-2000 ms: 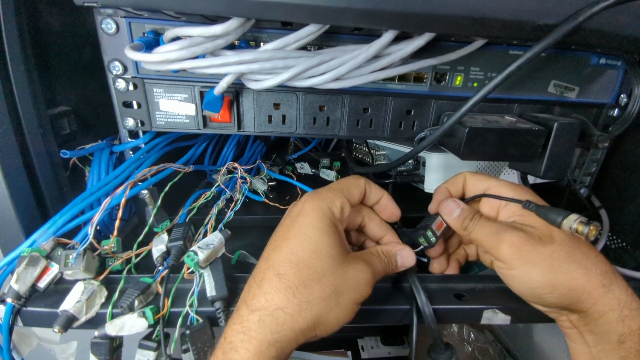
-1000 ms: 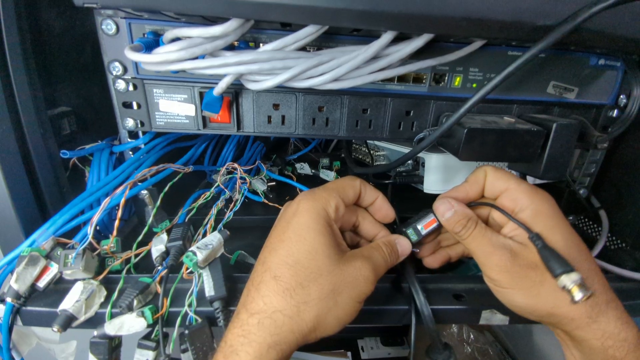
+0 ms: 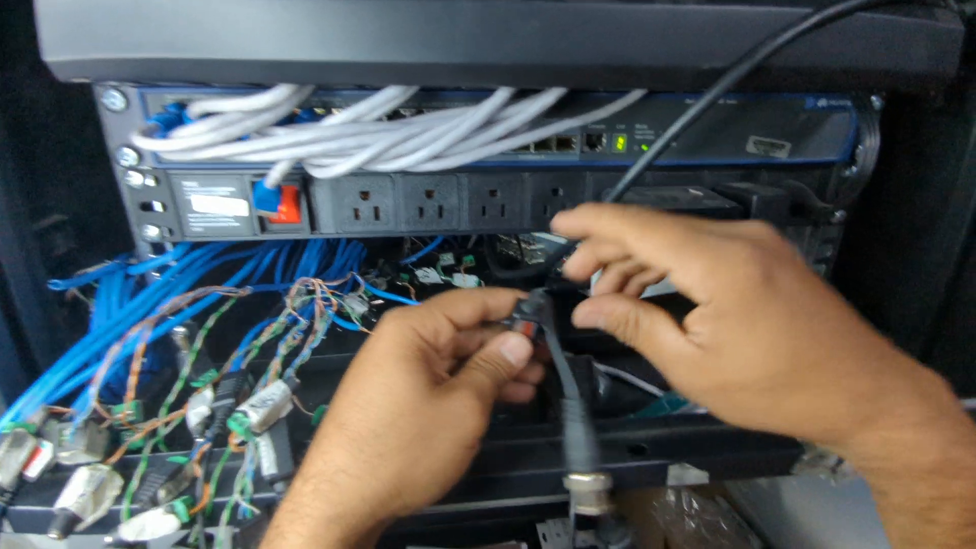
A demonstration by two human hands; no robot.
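Observation:
My left hand (image 3: 427, 381) holds a small black video balun (image 3: 528, 324) with a red mark, pinched between thumb and fingers near the middle of the view. From the balun a short black cable (image 3: 564, 366) hangs down to a metal BNC connector (image 3: 589, 492). To the right, my right hand (image 3: 709, 305) is raised with its fingers apart and nothing between them. Several other baluns, one of them wrapped in whitish tape (image 3: 263, 404), lie at the lower left, joined to thin twisted wire pairs.
Blue network cables (image 3: 183, 297) run down the left. Above are a network switch (image 3: 724, 130) with grey patch cables (image 3: 381, 137) and a power strip (image 3: 461, 202) with a red switch. A thick black cable (image 3: 701, 107) crosses the upper right. A dark metal rack shelf edge (image 3: 640, 450) runs below the hands.
My right hand has let go of the balun and moved up, its fingers now apart. The balun stays in my left hand, and its BNC lead, earlier at the right, now hangs down.

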